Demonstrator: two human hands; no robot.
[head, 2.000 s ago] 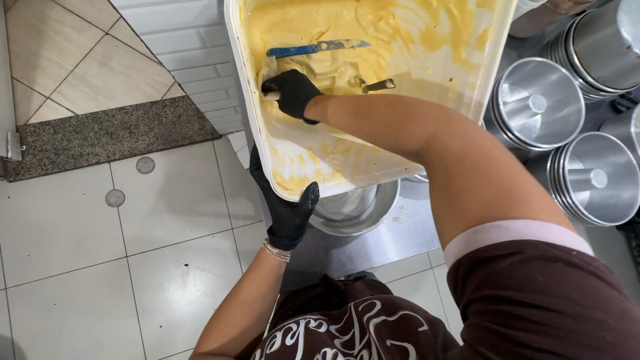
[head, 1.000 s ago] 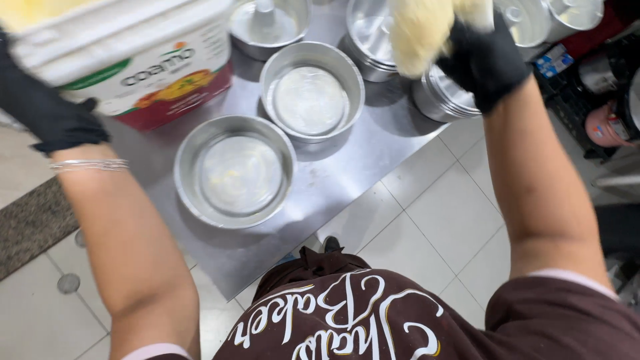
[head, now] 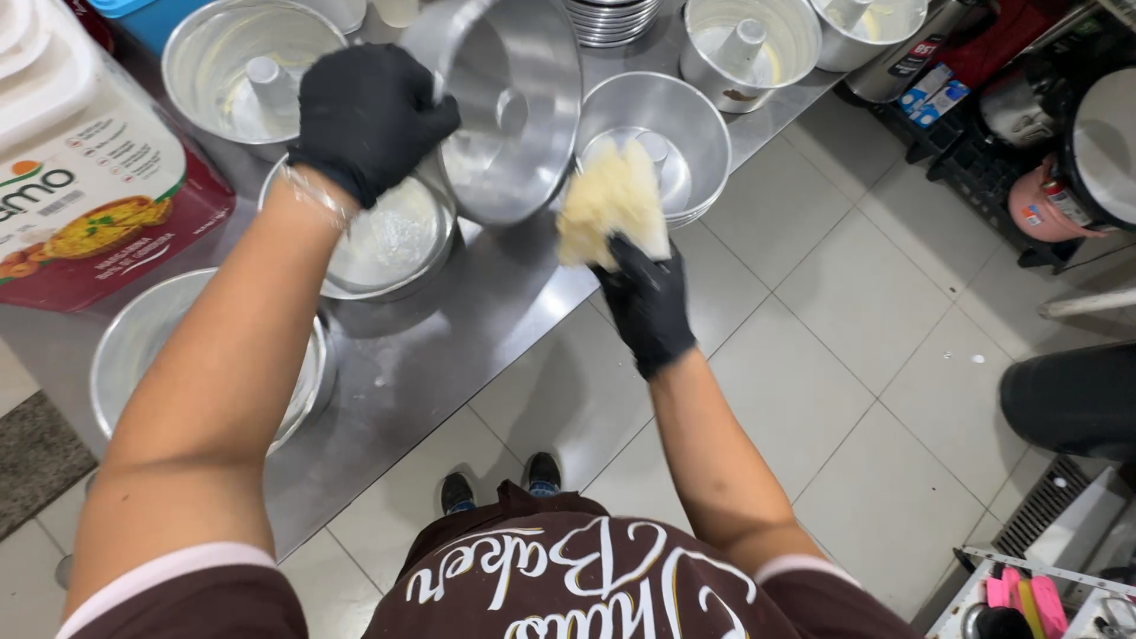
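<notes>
My left hand (head: pixel 373 120), in a black glove, grips the rim of a metal tube pan (head: pixel 510 164), which is tilted on its side above the steel table. In my right hand (head: pixel 646 297), also gloved in black, is a pale sponge or folded cloth (head: pixel 614 204) coated with yellowish margarine. It is held over the near side of a stack of tube pans (head: pixel 706 133) at the table's edge. Beneath my left wrist stands a round pan (head: pixel 390 235) with whitish smears inside. Another round pan (head: pixel 160 319) is partly covered by my left forearm.
A large margarine tub (head: pixel 106 213) stands on the left of the steel table (head: pixel 408 373). Greased tube pans (head: pixel 213 62) (head: pixel 754 44) and a stack of metal pans (head: pixel 612 18) line the back. Crates with cookware (head: pixel 1029 115) stand at the right beyond the tiled floor.
My left hand has let go of the margarine tub and now holds a tube pan. My right hand still has the margarine-coated piece. The view has shifted toward the table's right part.
</notes>
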